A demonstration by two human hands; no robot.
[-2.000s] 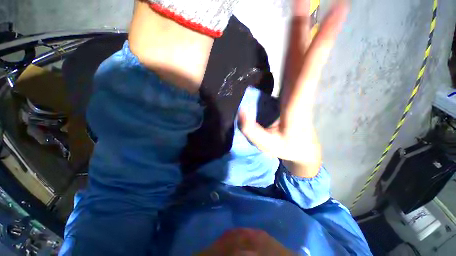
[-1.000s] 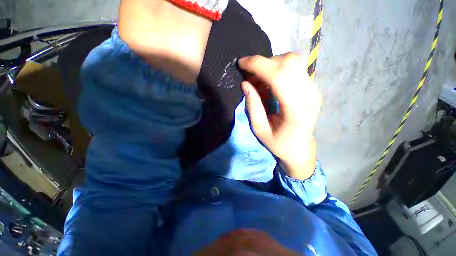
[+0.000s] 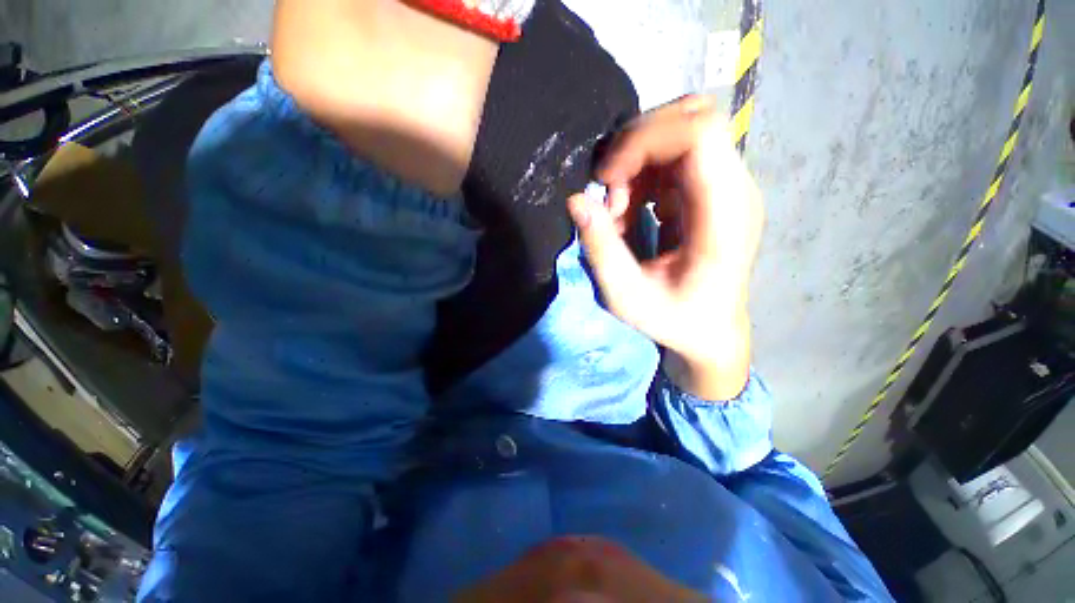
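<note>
The black ribbed trouser knee [image 3: 519,224] shows in the upper middle, with whitish specks or strands on it. My right hand [image 3: 690,236] is bare and beside the knee's right edge. Its thumb and fingertips are pinched together on a tiny whitish bit [image 3: 597,192], too small to identify. My left arm reaches up on the left side. Only the red-edged cuff of its knit glove [image 3: 477,12] shows at the top edge; the left fingers are out of the picture.
Yellow-black tape [image 3: 953,283] crosses the grey floor on the right. A black bin or rack [image 3: 996,395] stands at the right, with a white object [image 3: 1002,507] below it. Metal rails, cardboard [image 3: 88,194] and machine parts lie at the left. My blue smock fills the bottom.
My right hand first swung in, blurred, with fingers spread, then touched the specks on the knee. Now its fingertips are closed on a whitish bit, slightly right of there. The left cuff has shifted up.
</note>
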